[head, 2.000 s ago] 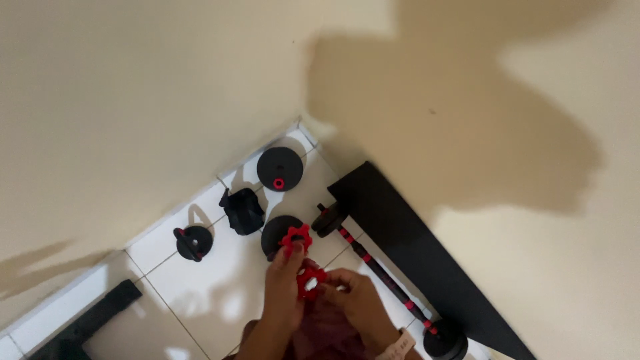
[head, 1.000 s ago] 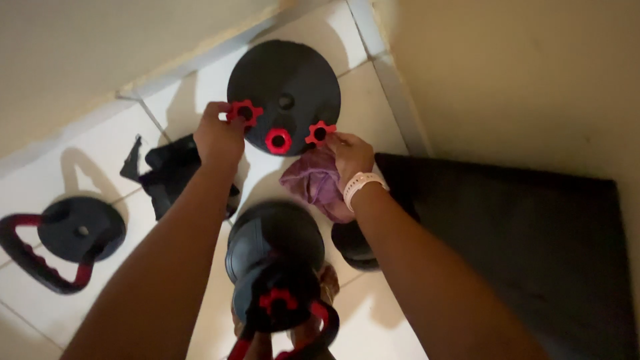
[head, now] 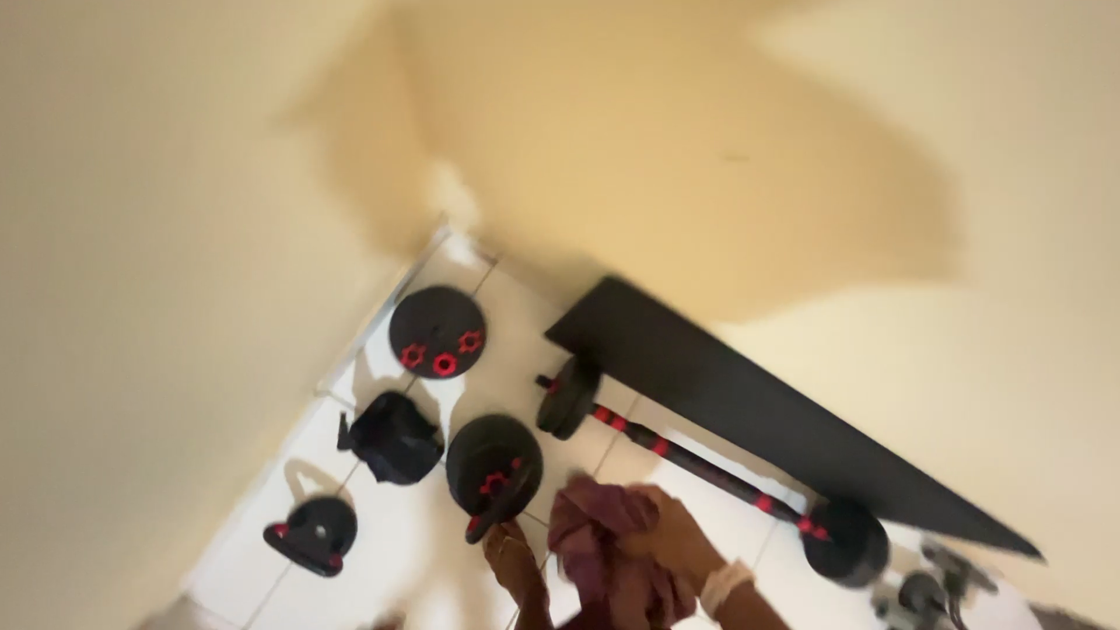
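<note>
A crumpled purple cloth (head: 582,534) is in my right hand (head: 674,538), which wears a pale wristband. My left hand cannot be made out clearly beside the cloth. Left of the cloth stands a black weight with a handle and a red star nut (head: 494,483). What looks like a foot (head: 516,564) is close to its handle. Farther up, a black weight plate (head: 433,319) lies on the tiles with three red nuts (head: 444,364) on it. Between the plate and the wall-side handled weight (head: 322,529) is a black strapped object (head: 398,437).
A black-and-red bar (head: 713,471) with weights at both ends lies to the right, beside a long black board or mat (head: 744,394). A blurred grey metal object (head: 923,595) is at lower right. Beige walls meet at the corner behind the plate.
Both hands have left the plate, where they were placing red nuts at its edge. The nuts now lie there, and the purple cloth is lifted in my right hand. The view has pulled back.
</note>
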